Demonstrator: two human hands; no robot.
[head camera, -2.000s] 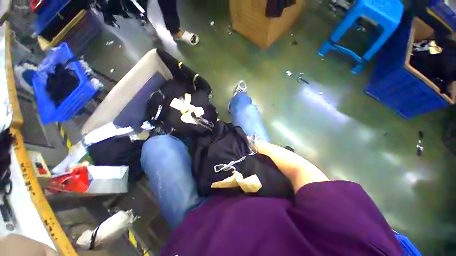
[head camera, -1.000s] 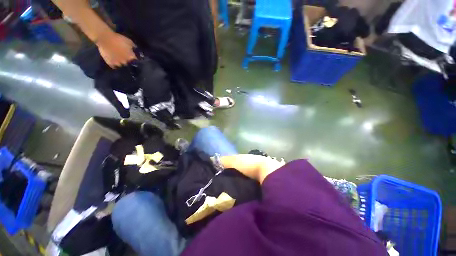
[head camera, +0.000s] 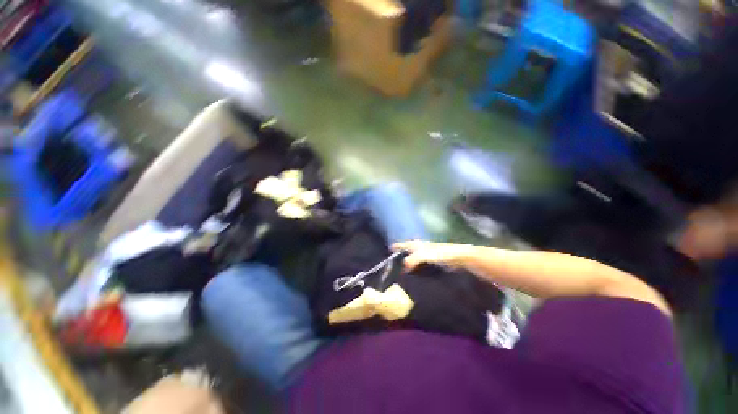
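A black bundle of cut pieces (head camera: 356, 251) lies on my lap. It carries a pale yellow tag (head camera: 372, 305) and a thin grey-white tie (head camera: 364, 273). My right hand (head camera: 414, 254) is at the bundle's top, its fingers closed where the tie's upper end meets them. My left hand (head camera: 174, 396) shows only as a blurred skin-coloured patch at the lower left edge, cut off; its fingers cannot be made out. Another black bundle with a cross-shaped yellow tag (head camera: 288, 194) lies in the work box (head camera: 174, 166) beyond my left knee.
The yellow-edged sewing table (head camera: 40, 331) is at the left. A red and white packet (head camera: 121, 319) lies near it. A blue basket (head camera: 61, 162) stands at the left, a carton (head camera: 388, 44) and blue stool (head camera: 538, 57) ahead. A blurred person in black with dark fabric is at the right.
The view has turned back to the left, bringing the table edge in again. The person with black pieces has moved from the left to the right side. My right hand now shows on top of the bundle.
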